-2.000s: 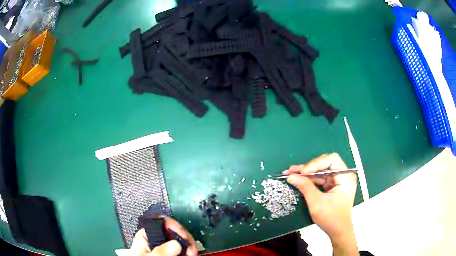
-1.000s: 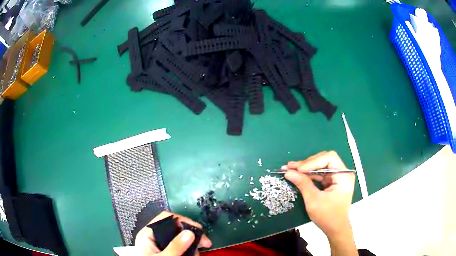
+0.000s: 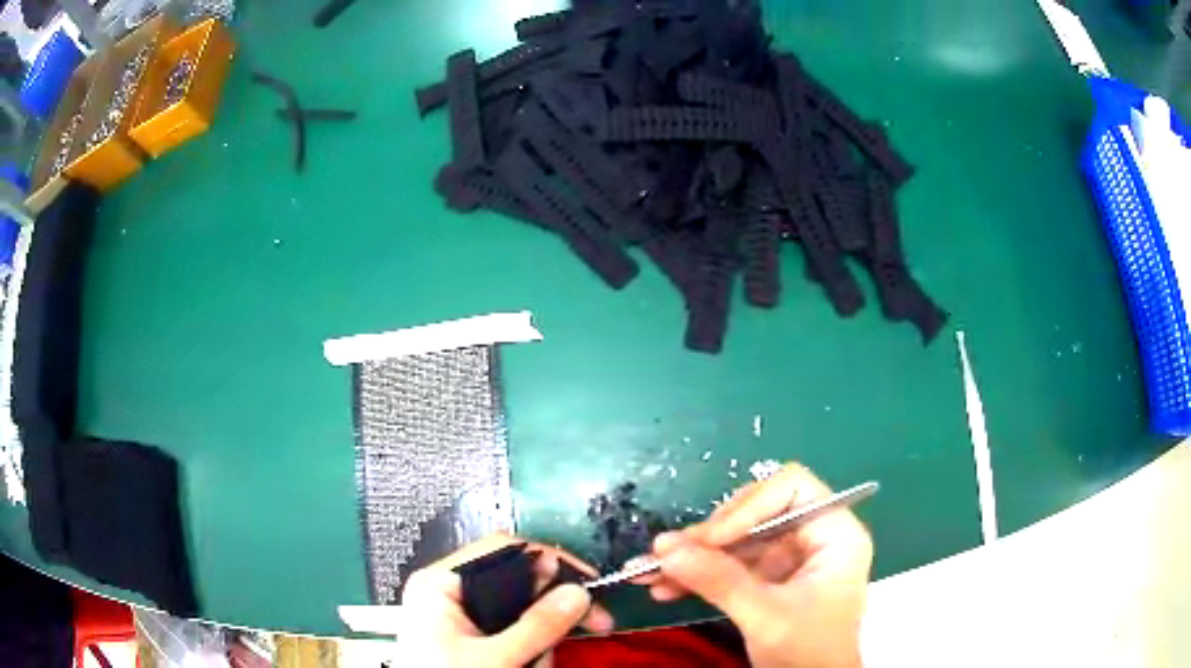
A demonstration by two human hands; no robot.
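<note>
My left hand holds a folded black fabric strap over the lower end of the silver-grey textured sheet. My right hand holds silver tweezers like a pen. The tweezer tips are at the strap's right end by my left fingertips; whether they grip a piece is too small to tell. Small silver fittings lie on the green table, their heap mostly hidden by my right hand. Small black bits lie between my hands.
A loose black strap pile lies beyond my hands. Stacked straps line the left edge. Orange-yellow bins stand upper left, a blue basket at right. White tape crosses the sheet's top. A thin white strip lies at right.
My right hand and the tweezers have moved left and down from the silver heap to the strap in my left hand. The camera view has shifted, so the table things appear further right.
</note>
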